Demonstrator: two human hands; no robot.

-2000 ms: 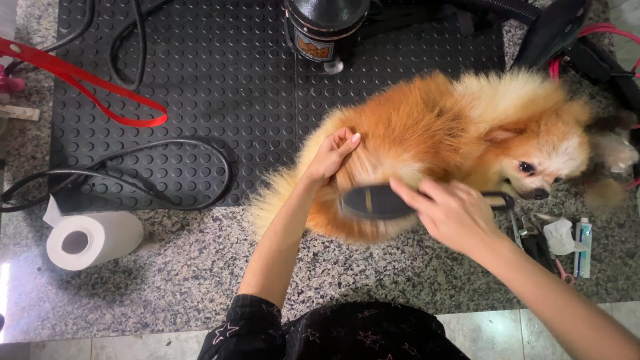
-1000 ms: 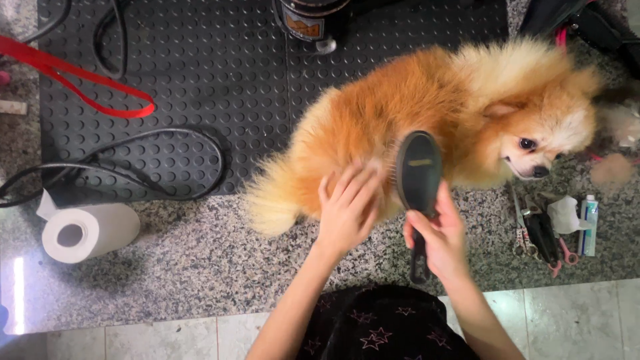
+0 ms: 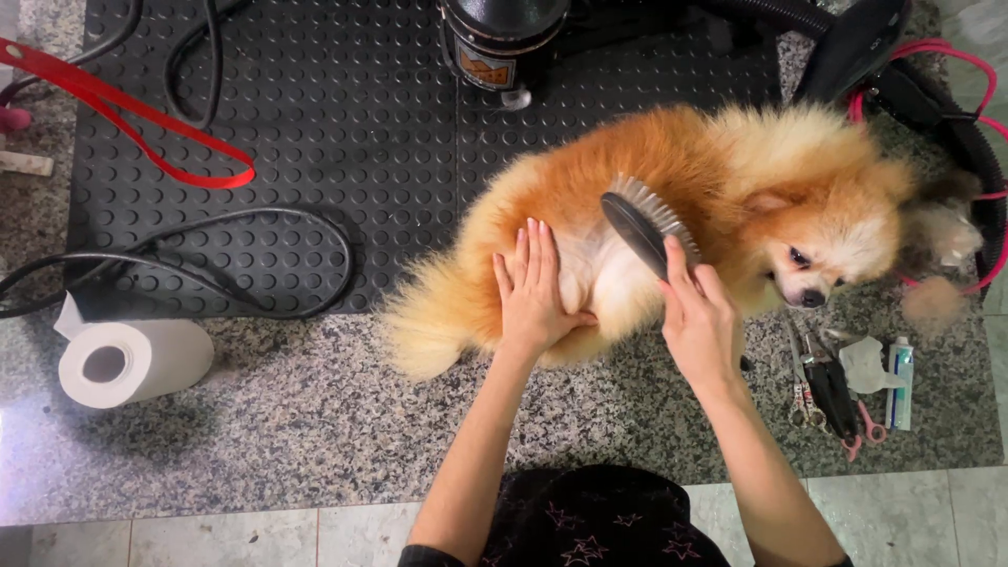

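An orange and cream long-haired dog (image 3: 669, 150) lies on its side across the black studded mat and the granite, its head to the right and its tail to the left. My left hand (image 3: 535, 295) rests flat on its hindquarters, fingers apart, pressing the fur around a pale patch. In my right hand (image 3: 701, 315) is a black pin brush (image 3: 636, 232), held by the handle, which my fingers mostly hide. Its pins point up and to the right, over the dog's flank; whether they touch the fur I cannot tell.
A white paper roll (image 3: 169, 358) and a looped black cable (image 3: 346, 244) lie left, below a red strap (image 3: 157, 118). At the top stands a black canister-like device (image 3: 504, 35). Scissors (image 3: 799, 386), a black tool (image 3: 831, 394) and a tube (image 3: 899, 386) lie right, near loose fur (image 3: 933, 303).
The brush has turned from upright, pins facing left, to slanted with its pins up and right. My left hand has moved left on the hindquarters. The dog's head has dipped.
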